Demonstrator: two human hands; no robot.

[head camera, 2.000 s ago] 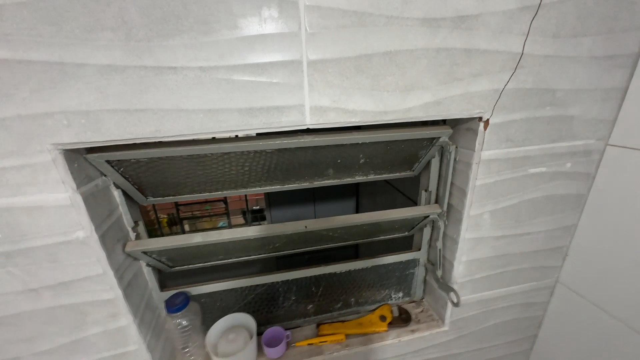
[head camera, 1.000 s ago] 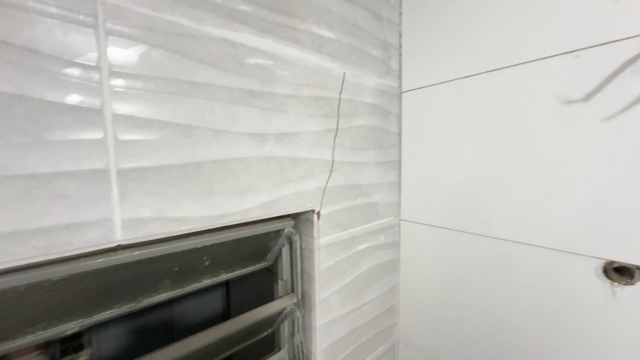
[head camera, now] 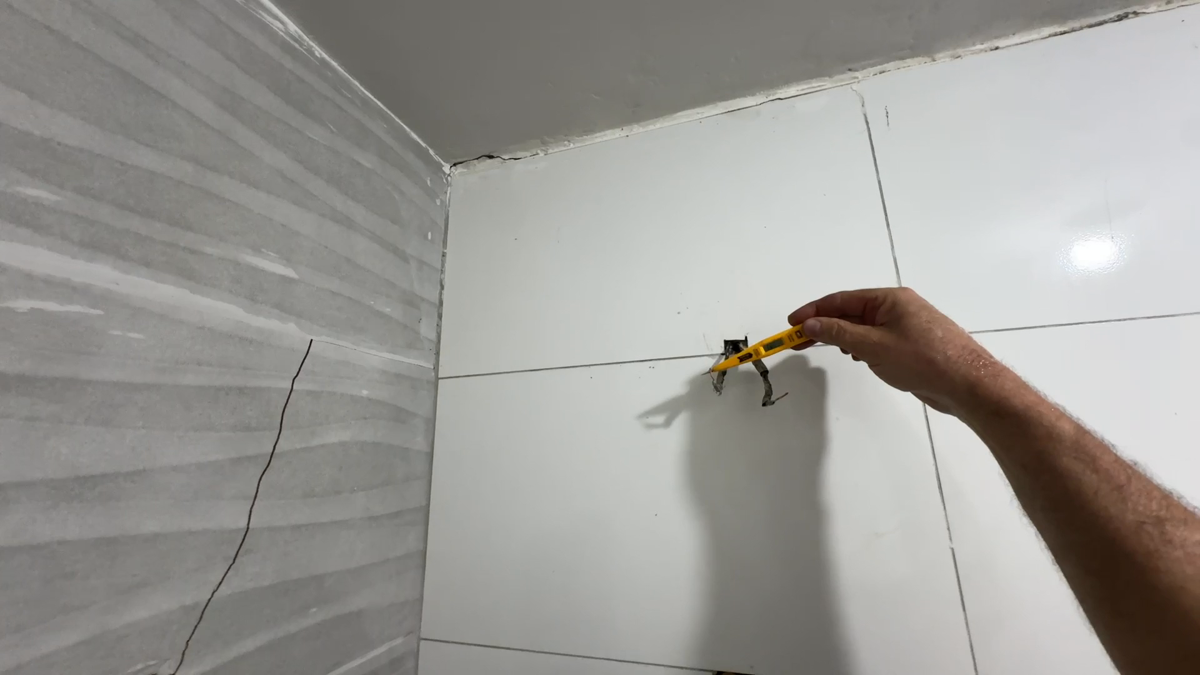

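My right hand [head camera: 877,333] reaches in from the right and grips a yellow voltage tester pen [head camera: 764,347] between thumb and fingers. The tester's tip points down to the left, at the end of the left one of two electrical wires [head camera: 766,386]. Whether the tip touches that wire, I cannot tell for sure. Both wires hang with frayed ends out of a small dark square hole [head camera: 735,346] in the white tiled wall. My left hand is out of view.
White wall tiles [head camera: 562,487] with dark joints face me. At the left stands a grey wavy-textured tiled wall [head camera: 141,375] with a long crack [head camera: 251,511]. Overhead is a grey ceiling [head camera: 609,66] with a rough, cracked edge.
The view has swung up and right, from the louvred window to the upper corner. My right hand has come into view, holding the yellow tester at the wires.
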